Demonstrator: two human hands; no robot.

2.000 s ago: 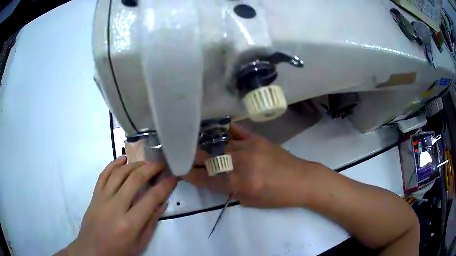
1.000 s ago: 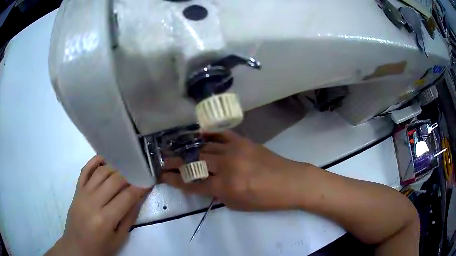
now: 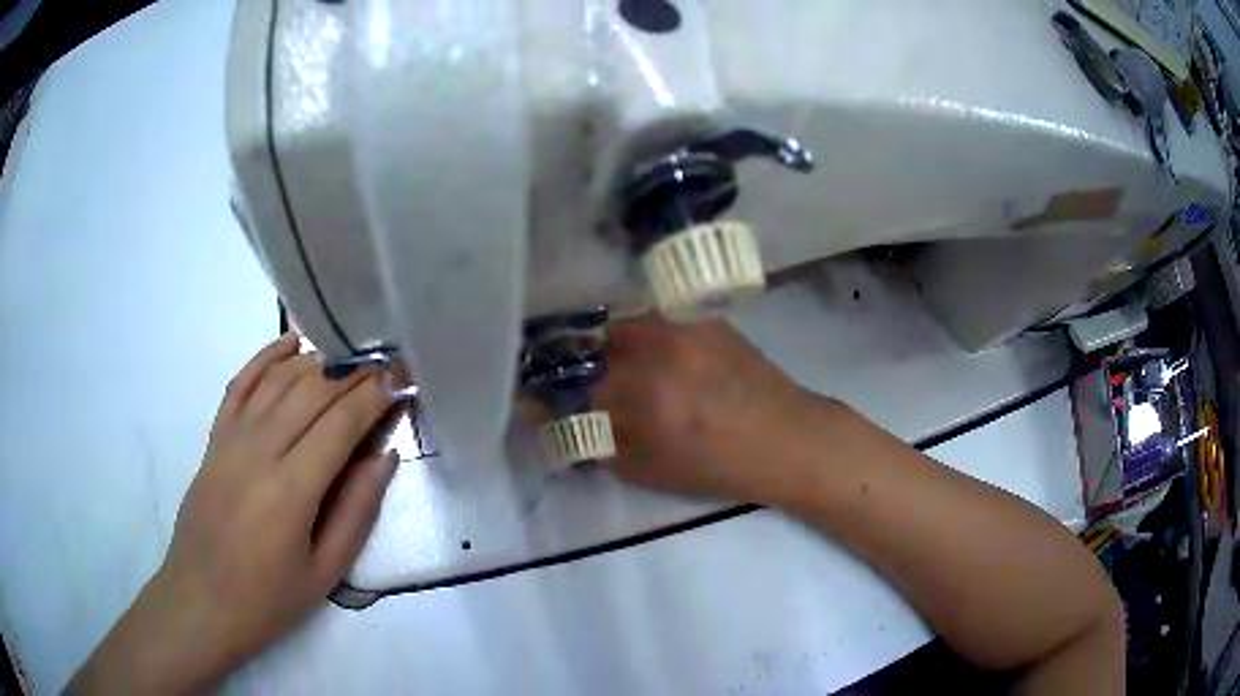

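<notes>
The white sewing machine [image 3: 870,123] fills the upper middle, with its ribbed cream tension dials [image 3: 703,265] facing me. My left hand [image 3: 279,462] lies on the machine bed left of the machine head, fingers together and thumb apart; its fingertips are partly hidden near the presser foot area, and I cannot tell if they hold anything. My right hand [image 3: 687,408] is behind and below the lower dial, its fingers hidden by the dial and head. The needle and any cloth between the hands are hidden. No thin metal tool shows clearly.
The white sewing table [image 3: 123,313] spreads left and in front, with the dark-outlined machine bed [image 3: 843,354] under the arm. A small open tool box [image 3: 1142,422] stands at the right, beside yellow-orange scissors handles [image 3: 1210,462]. Metal pieces lie on top of the machine.
The grey-brown cloth under the machine arm no longer shows there. The thin metal tool below my right hand is out of sight. My left thumb has spread from the fingers. The view has shifted.
</notes>
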